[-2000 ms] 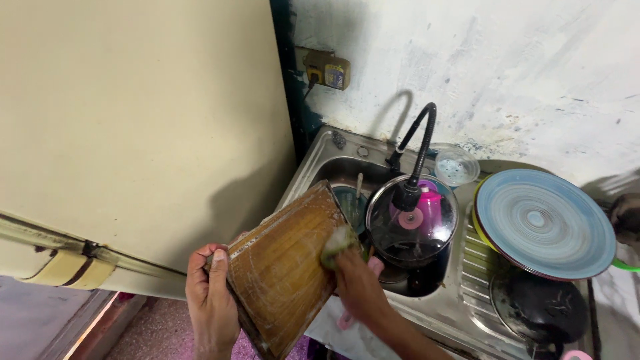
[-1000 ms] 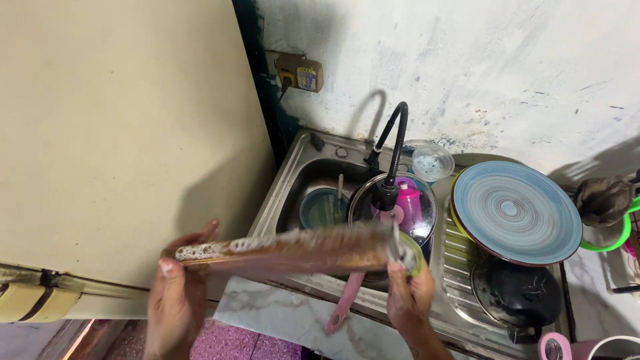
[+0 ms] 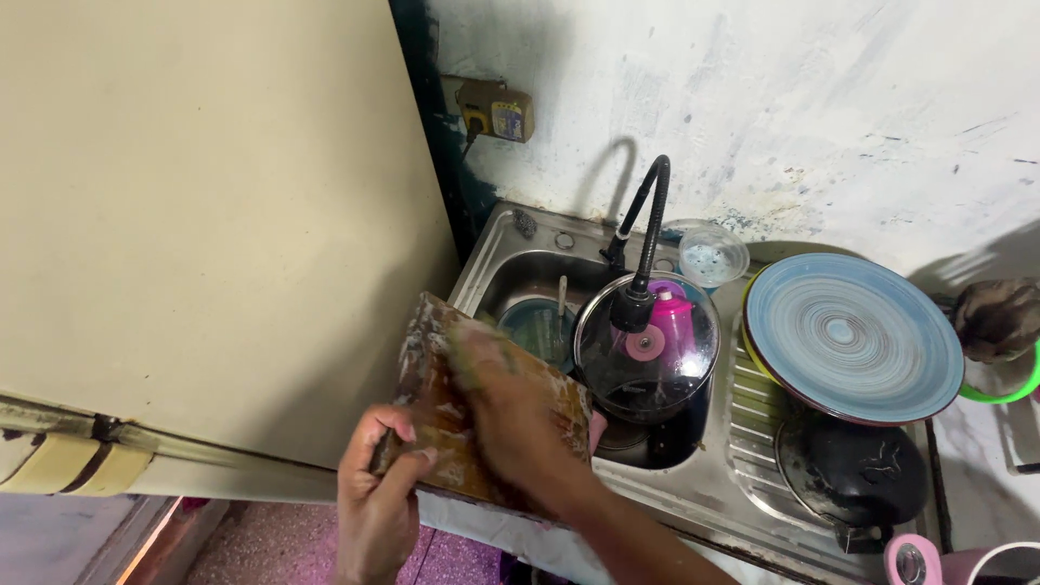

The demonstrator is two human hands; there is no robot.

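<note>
My left hand (image 3: pixel 382 479) grips the near left corner of a brown wooden board (image 3: pixel 463 459), thumb on top. Suds streak the board, which is tilted in front of the sink's left edge. Against its upper face my right hand (image 3: pixel 508 398) presses a greenish scrubbing sponge (image 3: pixel 471 353), both blurred. Just beyond, a blue bowl (image 3: pixel 532 325) with a utensil in it sits in the steel sink (image 3: pixel 520 272). A glass lid (image 3: pixel 605 357) lies over a dark pan beside it, with a pink bottle (image 3: pixel 670 321) near the lid, under the black faucet (image 3: pixel 660 203).
Blue plates (image 3: pixel 877 349) are stacked on the drainboard (image 3: pixel 743 439), next to an upturned black pan (image 3: pixel 861 471). A clear plastic tub (image 3: pixel 713 256) stands behind the faucet. A pink mug (image 3: pixel 955 565) is at lower right. The large cream panel (image 3: pixel 219 203) bounds the left side.
The board was seen nearly edge-on one second ago; now its broad sudsy face shows. My right hand has moved from the board's right end onto that face.
</note>
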